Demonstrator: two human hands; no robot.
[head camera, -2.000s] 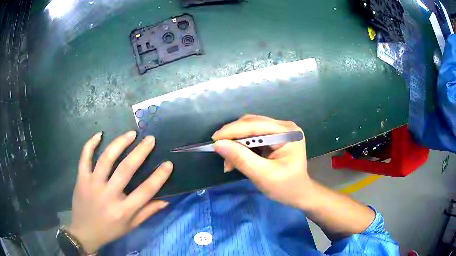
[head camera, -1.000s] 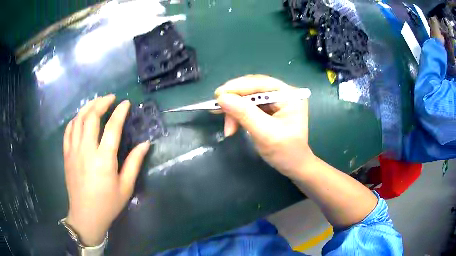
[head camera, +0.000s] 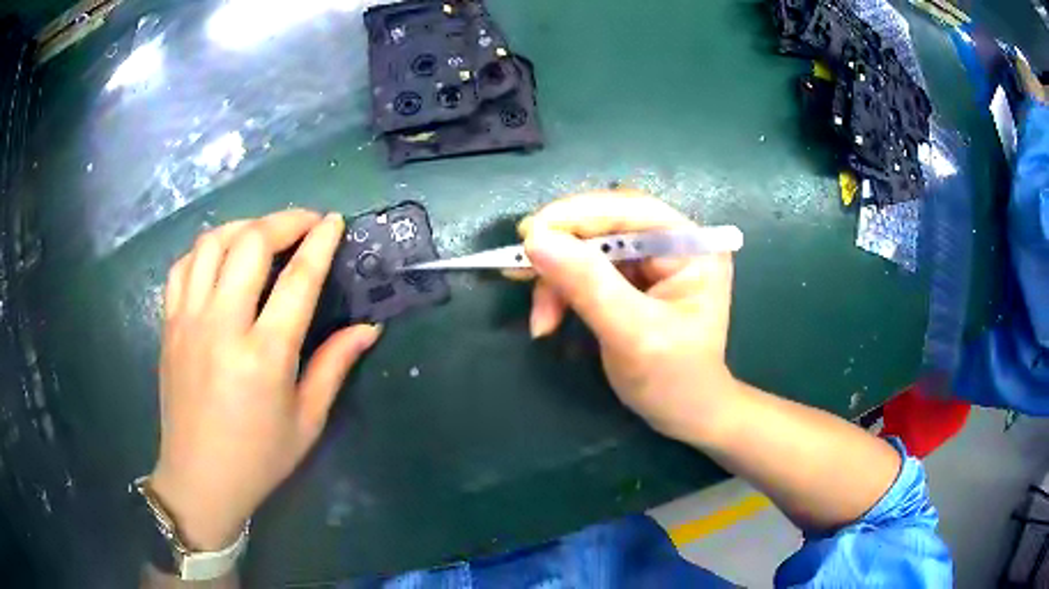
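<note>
A black camera bracket (head camera: 385, 276) lies flat on the green mat in front of me. My left hand (head camera: 247, 334) holds its left part, fingers on the upper left edge and thumb at the lower edge; the fingers hide that side. My right hand (head camera: 638, 305) grips silver tweezers (head camera: 667, 243) with a row of holes. The tweezer tips are over the right part of the bracket, near a lens ring. Whether the tips hold a piece is too small to tell.
Stacked black brackets (head camera: 431, 81) lie just beyond my hands. A bracket pile (head camera: 874, 115) with yellow bits and clear film (head camera: 891, 230) is at the upper right. A person's blue sleeve (head camera: 1018, 334) is at the right edge. A red object (head camera: 924, 423) stands below the bench edge.
Two seconds ago my left hand was spread beside a strip; it now holds a bracket. Since one second ago, the tweezer tips have moved from the bracket's edge over its right part. The view has shifted.
</note>
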